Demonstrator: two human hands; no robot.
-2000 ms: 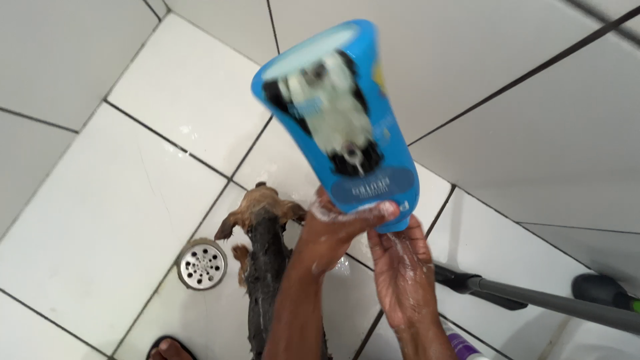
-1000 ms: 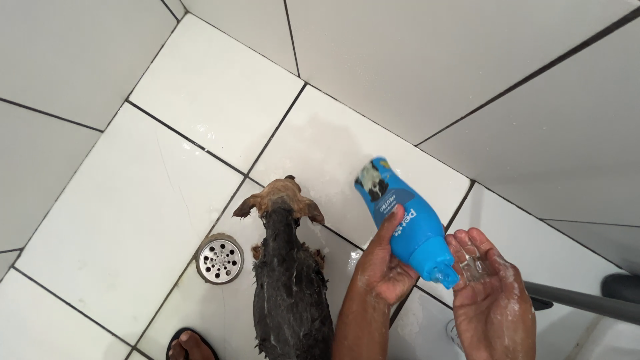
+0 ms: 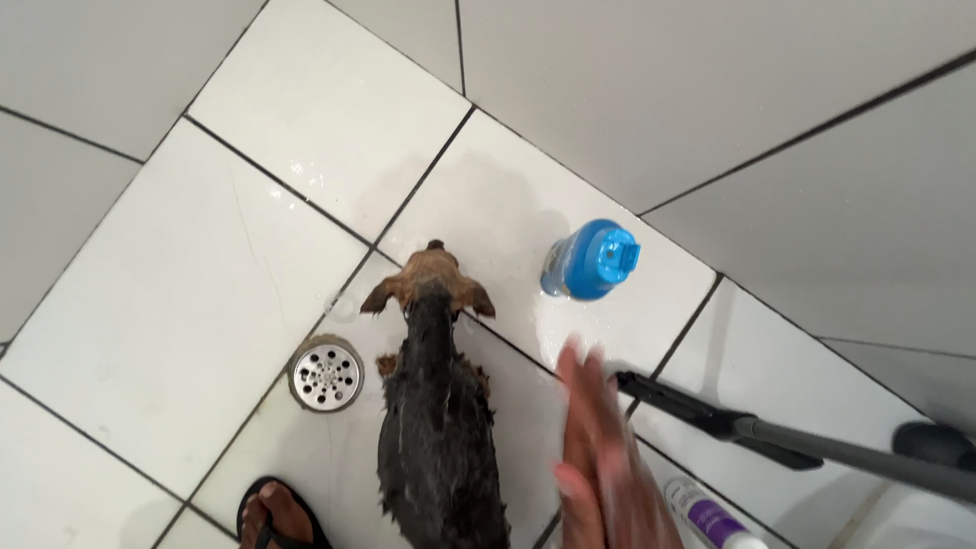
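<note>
My left hand (image 3: 577, 457) and my right hand (image 3: 621, 465) are pressed palm to palm at the lower middle right, blurred, with no bottle in them. Just beyond the fingertips a blue plastic shampoo bottle (image 3: 591, 259) stands on the tiled floor, its flip cap uppermost and open. To the left of my hands is a small wet dog (image 3: 438, 412) with a dark back and brown head, facing away from me. Whether any shampoo lies between the palms is hidden.
A round metal floor drain (image 3: 327, 376) lies left of the dog. A foot in a black flip-flop (image 3: 282, 515) is at the bottom left. On the right are a black squeegee (image 3: 709, 415) with a grey pole and a white bottle with a purple label (image 3: 713, 518). Tiled walls (image 3: 762, 91) meet the floor.
The blue bottle was in my left hand over my right palm; it now stands on the floor, let go. My two hands have come together.
</note>
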